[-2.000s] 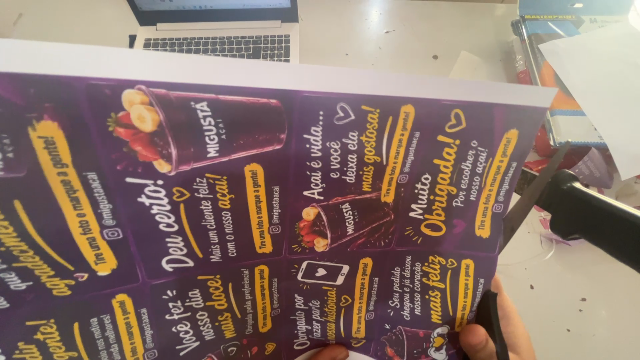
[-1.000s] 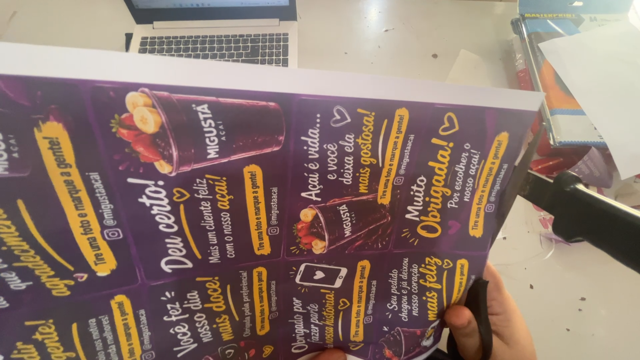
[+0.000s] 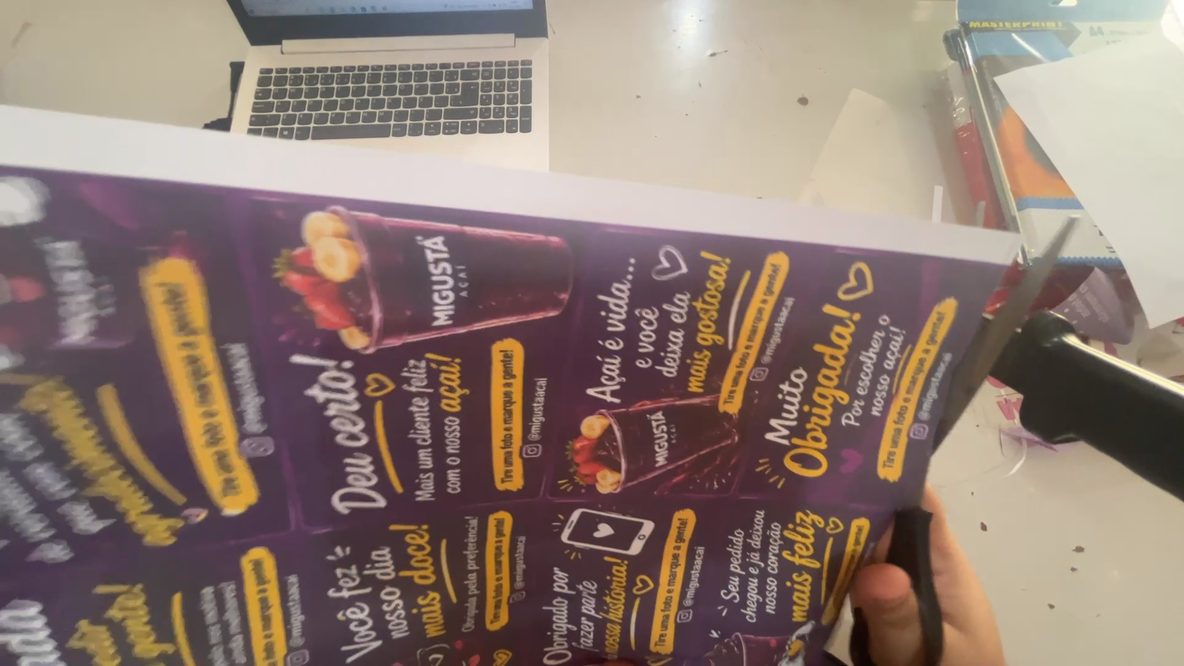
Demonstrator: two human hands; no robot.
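Note:
A large purple printed paper sheet with a white margin fills the left and middle of the view, raised above the table. It shows cups, fruit and lettering in several card-like panels. My right hand, at the lower right, holds black-handled scissors. One blade shows, slanting up along the sheet's right edge with its tip past the upper right corner; the other blade is hidden. Only a bit of my left hand shows at the bottom edge, at the lower part of the sheet; the rest is out of view.
An open laptop stands beyond the sheet. A black object with a metal rod juts in from the right, close to the blade. Behind it lie a Masterprint paper pack, a loose white sheet and paper scraps on the light table.
The visible scissor blade lay close against the sheet's edge one second ago; it now angles out farther to the right of it. Both hands have stayed at the sheet.

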